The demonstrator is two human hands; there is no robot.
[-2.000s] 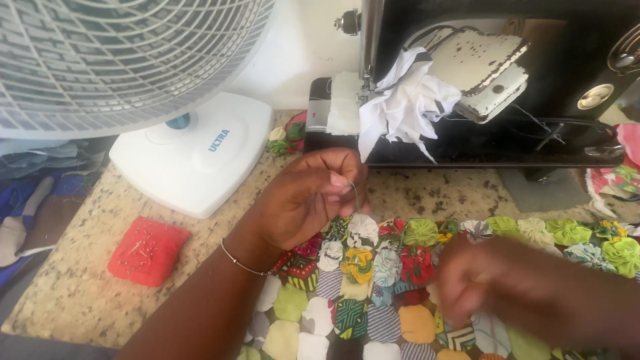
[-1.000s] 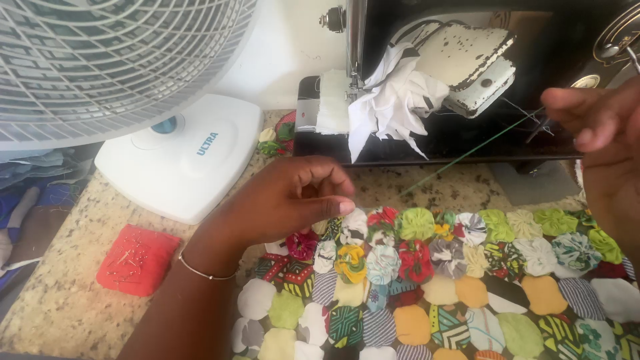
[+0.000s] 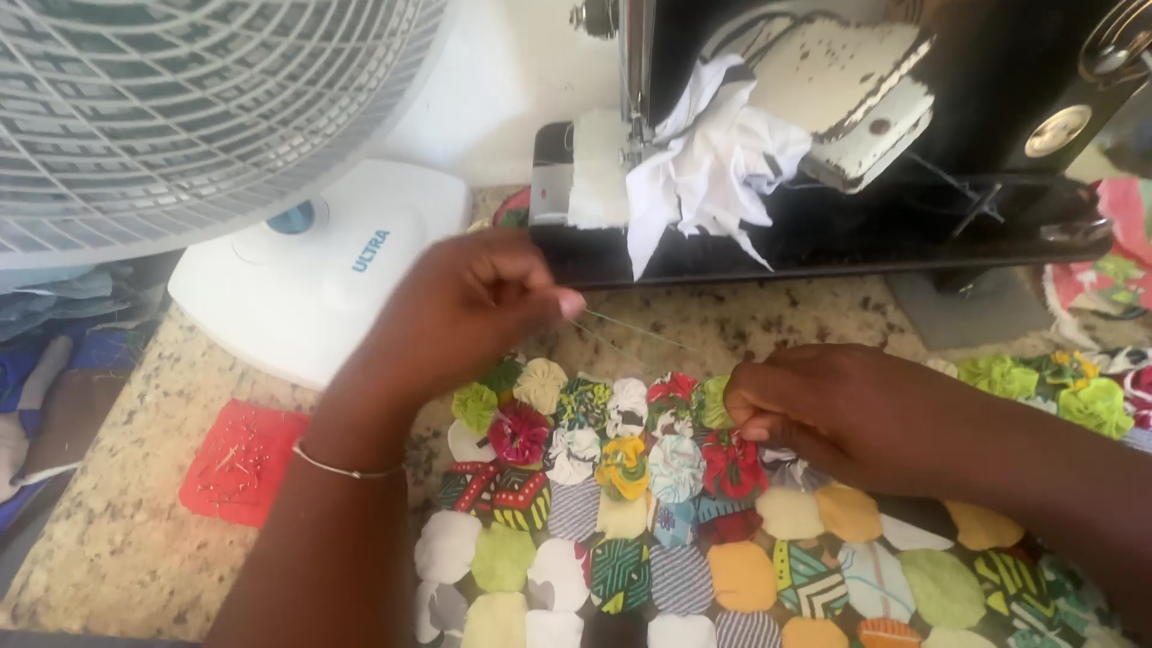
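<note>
A patchwork of gathered fabric yo-yos [image 3: 621, 573] lies on the speckled stone counter. Over its upper left edge, my left hand [image 3: 486, 301] is raised with thumb and forefinger pinched together on a thin green thread [image 3: 637, 330], which runs down to the right. My right hand [image 3: 801, 405] rests at the patchwork's upper edge, its fingers closed beside a red yo-yo [image 3: 733, 465]; whether they hold the fabric or a needle cannot be seen. A red pincushion [image 3: 241, 461] full of pins lies left of my left forearm.
A white fan [image 3: 315, 297] stands at the upper left. Behind my hands is a black sewing machine [image 3: 810, 243] with crumpled white cloth [image 3: 711, 166] at its needle area. Folded fabrics [image 3: 54, 360] lie at the far left, and pink floral cloth [image 3: 1102, 270] is at the right.
My right hand has come down from the upper right to the patchwork's edge. My left hand has lifted from the yo-yos, where it was a second ago, and now pinches the thread.
</note>
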